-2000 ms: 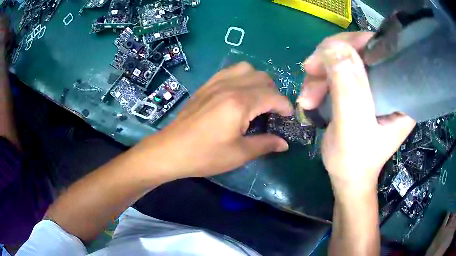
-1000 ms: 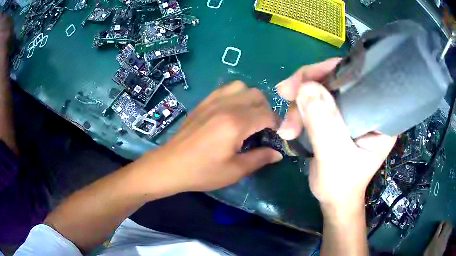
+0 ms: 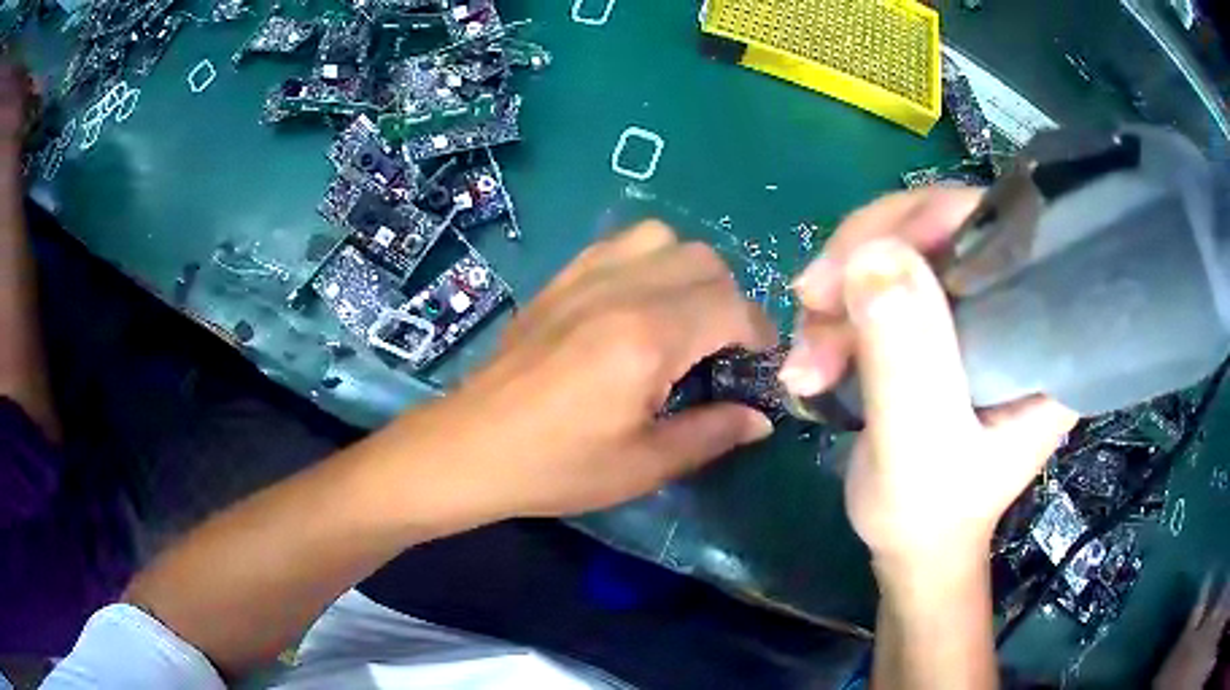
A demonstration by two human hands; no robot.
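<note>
My left hand (image 3: 607, 364) is in mid-view, thumb and fingers pinching a small dark circuit board (image 3: 739, 382). My right hand (image 3: 911, 391) is closed around a thick grey electric screwdriver (image 3: 1099, 276), lying tilted with its body to the right. The driver's nose points left, down at the board's right end. Its tip is largely hidden by my right fingers, so I cannot tell whether it touches the board. Small silvery screws (image 3: 766, 256) lie scattered on the green mat just behind both hands.
A board pile (image 3: 405, 189) lies left, with a pale square frame (image 3: 402, 333) on its front boards. Another frame (image 3: 638, 152) lies mid-mat. A yellow perforated tray (image 3: 843, 51) is behind. More boards (image 3: 1079, 519) and a black cable are right. Another person's arm (image 3: 20, 283) is far left.
Since one second ago, my right hand and the driver have shifted right and slightly down. More of the board shows between my hands. My left hand still pinches it.
</note>
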